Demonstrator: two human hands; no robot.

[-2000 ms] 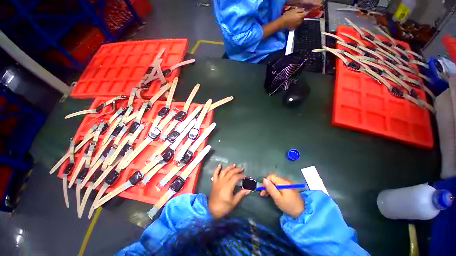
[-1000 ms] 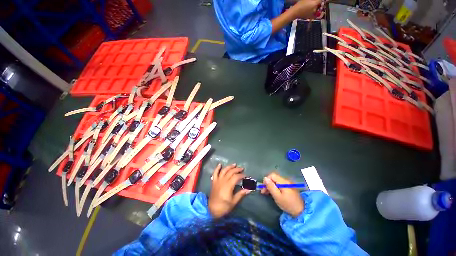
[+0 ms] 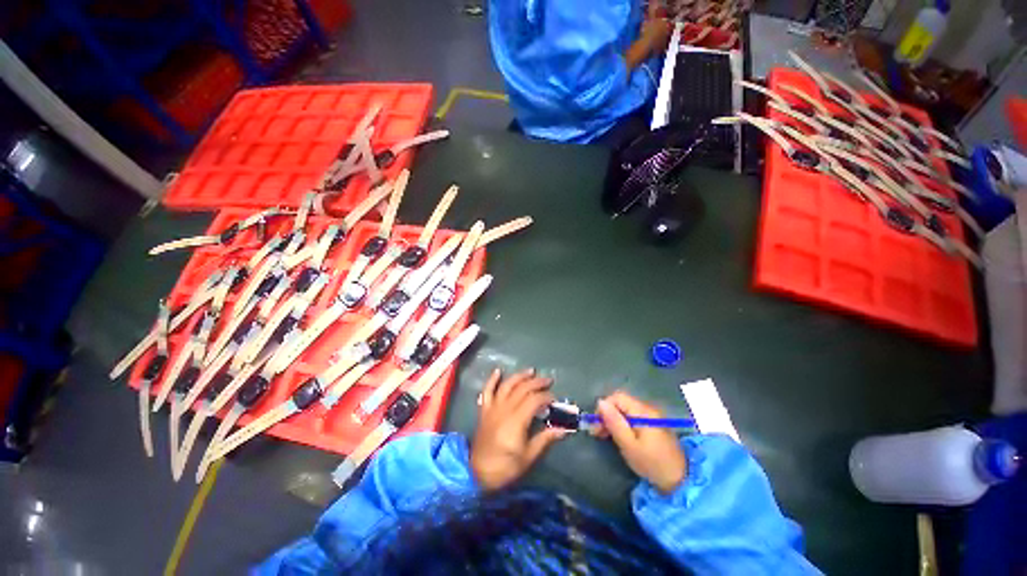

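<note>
My left hand rests on the table and holds a small dark square watch case with a light metallic edge at its fingertips. My right hand holds a thin bright blue pen-like tool, which lies almost level, its left end at the right side of the case. The tool's exact tip is too small to tell. A small blue cap or dish sits beyond my right hand. A white paper strip lies to the right of that hand.
Red-orange trays at left carry many beige strips with dark heads; another tray stands at right. A white bottle lies near right. A black bag, dark round object and keyboard are beyond. A person in blue is opposite.
The person opposite has shifted and their arm has moved lower. The whole view has shifted slightly. My hands, the watch case and the blue tool show almost no change.
</note>
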